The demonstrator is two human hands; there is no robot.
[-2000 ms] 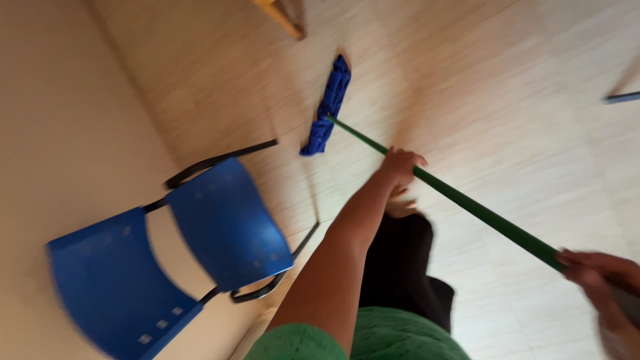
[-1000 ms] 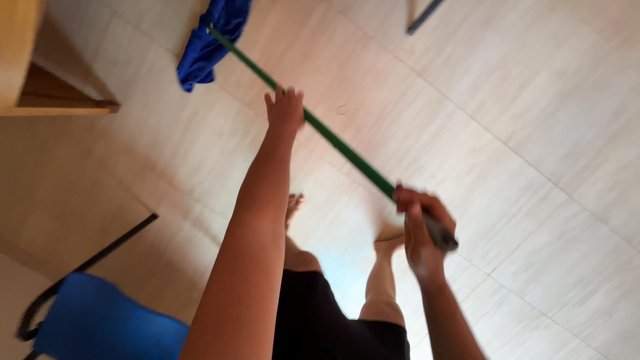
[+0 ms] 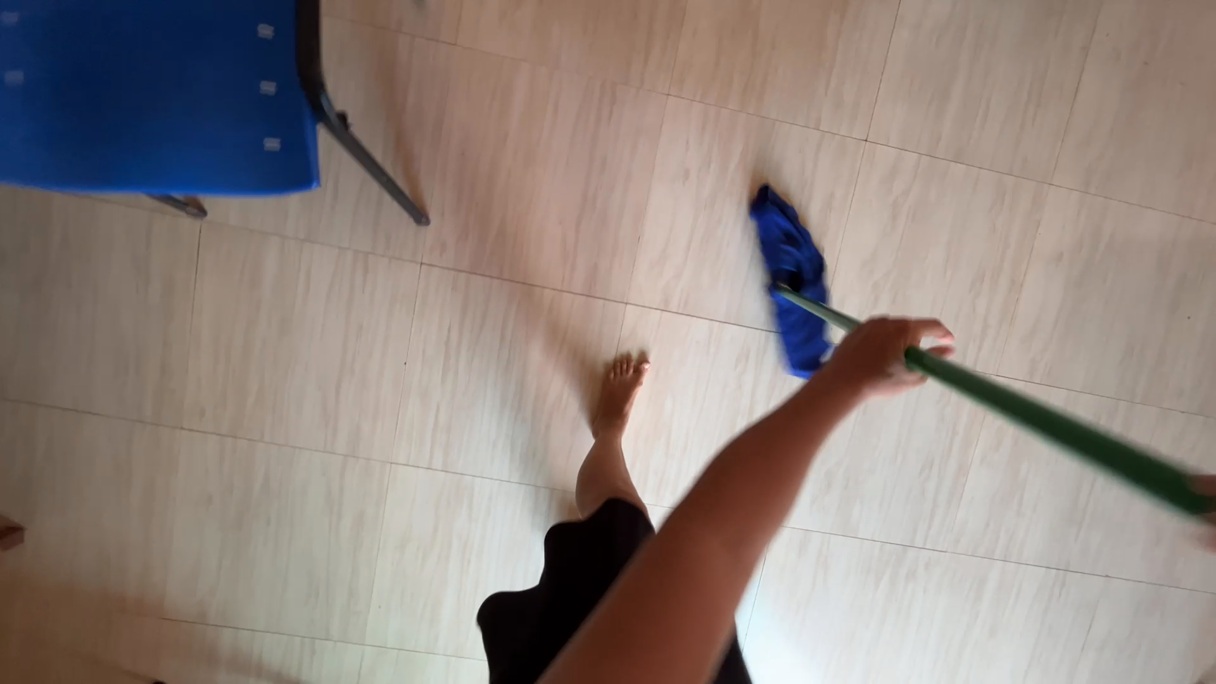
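My left hand point(image 3: 888, 356) is closed around the lower part of a green mop handle point(image 3: 1054, 427). At the right edge of the view, my right hand point(image 3: 1205, 508) is at the handle's upper part; only a blurred bit of it shows, and the handle's top end is out of view. The handle slants down to a mop head covered in blue cloth point(image 3: 793, 275), which lies on the tiled floor ahead of my left hand.
A blue chair point(image 3: 161, 95) with dark metal legs stands at the upper left. My bare foot point(image 3: 622, 385) is on the pale floor tiles point(image 3: 513, 370), left of the mop head. A small brown wooden piece point(image 3: 9, 534) shows at the left edge.
The view has shifted strongly. The mop head was at the upper left beside a wooden piece of furniture one second ago; now it lies right of my foot. Both hands have kept hold of the handle.
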